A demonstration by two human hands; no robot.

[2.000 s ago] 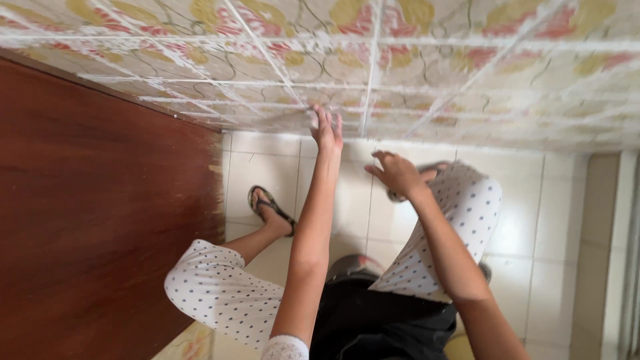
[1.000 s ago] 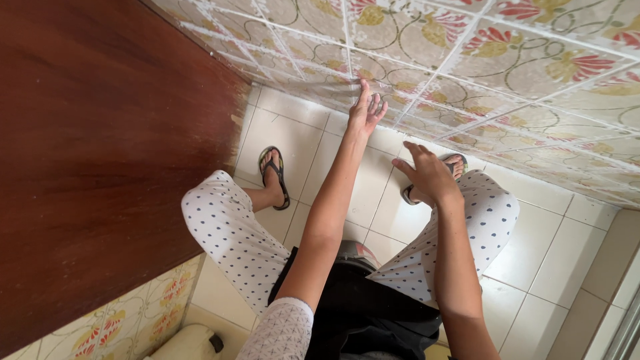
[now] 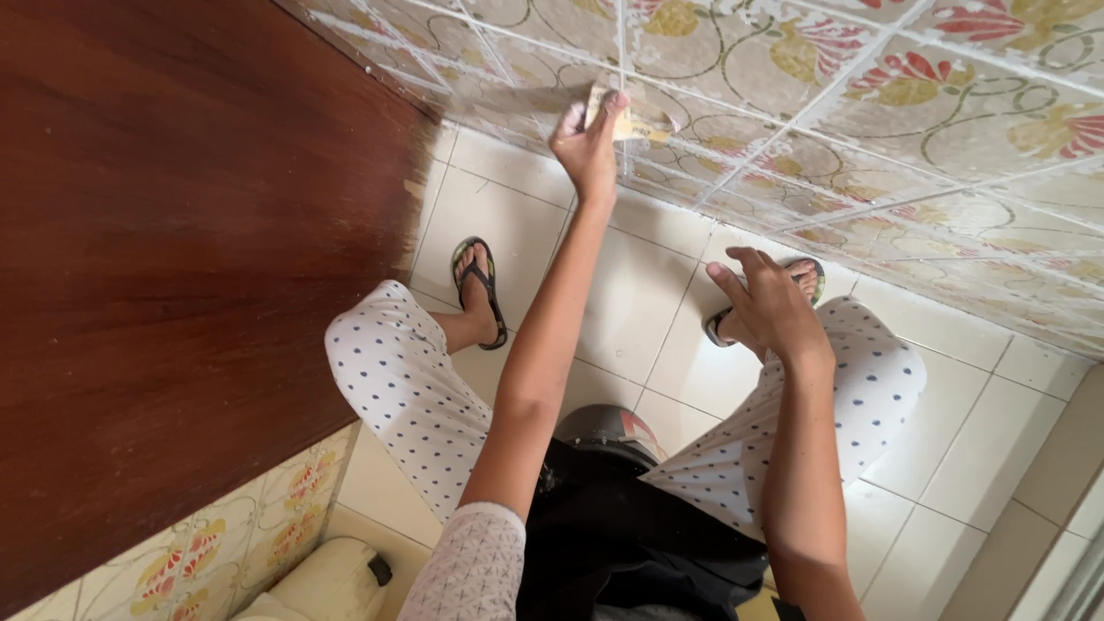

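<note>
My left hand (image 3: 591, 147) grips a yellowish sheet of abrasive paper (image 3: 642, 125), which lies against the floral tiled wall (image 3: 750, 78). White grout lines and whitish smears mark the tiles about it. Over the right knee hangs my right hand (image 3: 772, 302), fingers apart and holding nothing, above the sandalled right foot. Both my legs are bent, in white trousers with dark dots, either side of a dark bucket (image 3: 604, 431) with a red and white patch. Part of it is hidden by a black cloth in my lap.
A dark reddish-brown wooden door or panel (image 3: 198, 241) stands close on the left, its lower edge worn. Pale square tiles (image 3: 630, 302) cover the floor. A cream-coloured container with a black cap (image 3: 332, 578) lies at the bottom left. A raised ledge (image 3: 1005, 561) runs along the right.
My left hand has turned on the wall, and the paper in it now shows plainly. My right hand stays over the right knee. The view has shifted.
</note>
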